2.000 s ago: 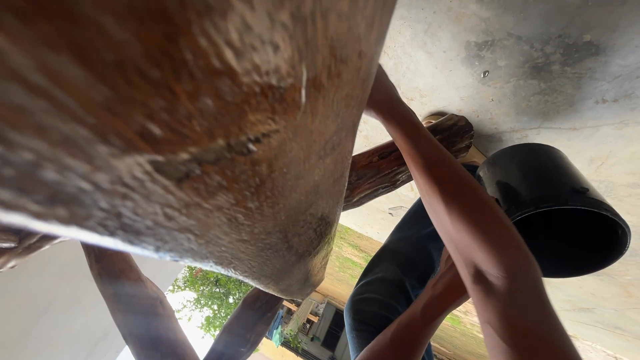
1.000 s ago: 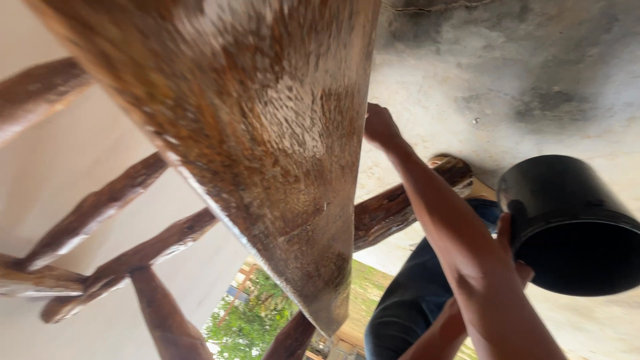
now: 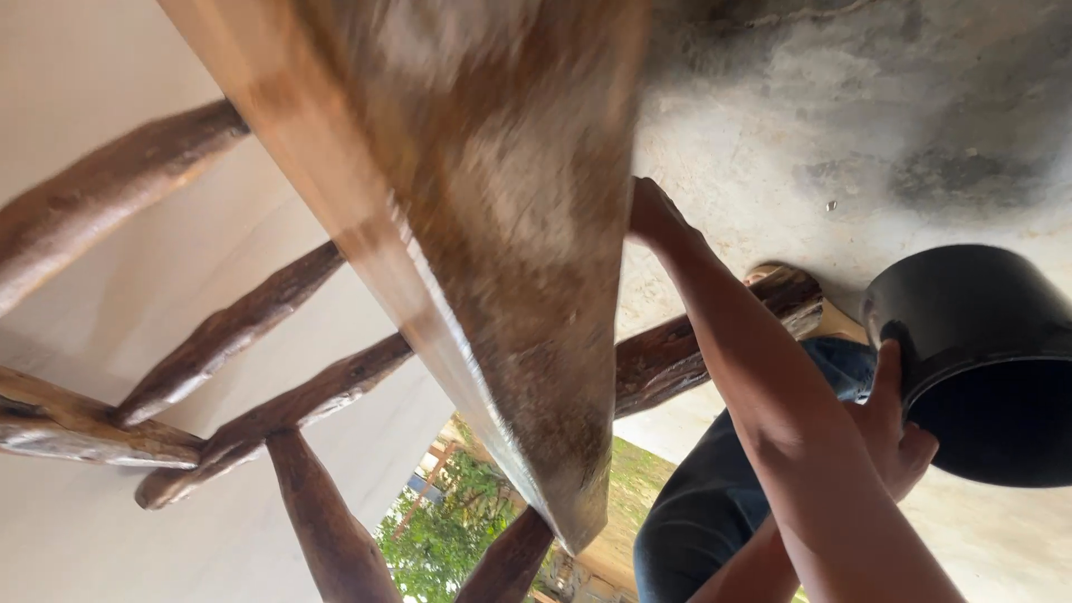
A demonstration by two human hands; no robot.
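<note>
A long wooden slab with a brown, glossy and streaked face [image 3: 519, 276] runs through the middle of the tilted view. My right hand [image 3: 662, 213] is at its right edge, on the end of the nearer forearm; its fingers are hidden, so what they hold does not show. Behind that forearm, my left hand [image 3: 896, 435] grips the rim and side of a black bucket [image 3: 963, 310] at the right. The bucket's mouth faces the lower right, and its inside is dark.
A rough log [image 3: 662, 364] passes behind the slab and my right forearm, beside a foot and a jeans-clad leg [image 3: 708, 494]. Several log pieces [image 3: 310, 402] stand at the left against a pale wall [image 3: 67, 536]. The stained floor [image 3: 754, 142] spans the upper right; greenery [image 3: 444, 528] shows below.
The view has shifted, showing more log pieces at the left. My left hand now shows on the bucket; two seconds ago it was hidden. My right hand remains at the slab's edge.
</note>
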